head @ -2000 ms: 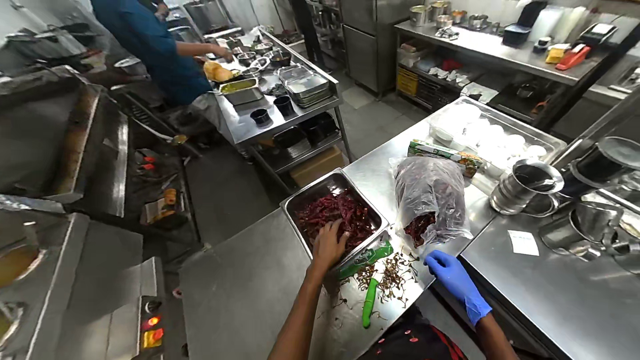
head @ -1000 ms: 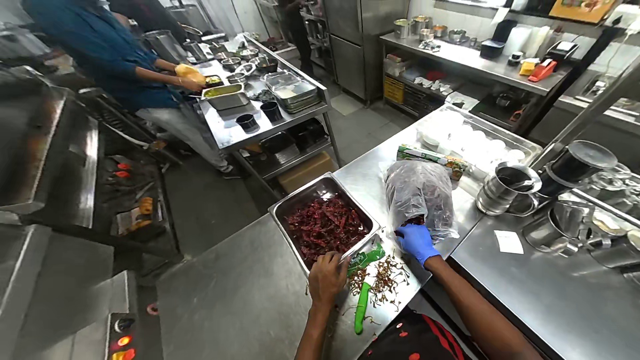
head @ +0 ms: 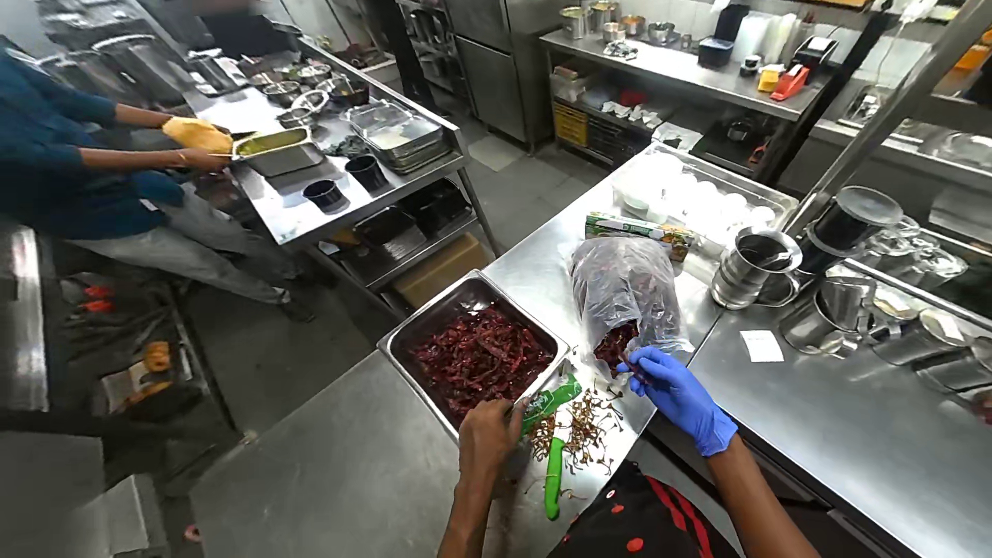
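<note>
My bare left hand (head: 487, 435) is at the near corner of a steel pan (head: 403, 358) of dried red chillies (head: 484, 358); whether its fingers hold anything cannot be told. My right hand (head: 668, 387), in a blue glove, pinches a dried red chilli (head: 637, 372) at the mouth of a clear plastic bag (head: 626, 279), where more chillies show. Between my hands lie a green plastic packet (head: 552, 403), a pile of chilli stems (head: 593, 434) and a green-handled knife (head: 554, 477), its blade partly hidden among the stems.
A cling-film box (head: 639, 231) and a clear tray (head: 775, 203) of white items stand behind the bag. Steel jugs (head: 744, 271) are on the right. At the far left a person (head: 93, 155) works at another steel table (head: 349, 205) holding pans and black cups.
My left hand was over the chillies in the pan and is now at its near corner. My gloved right hand reached to the bag and now pinches a chilli at its mouth.
</note>
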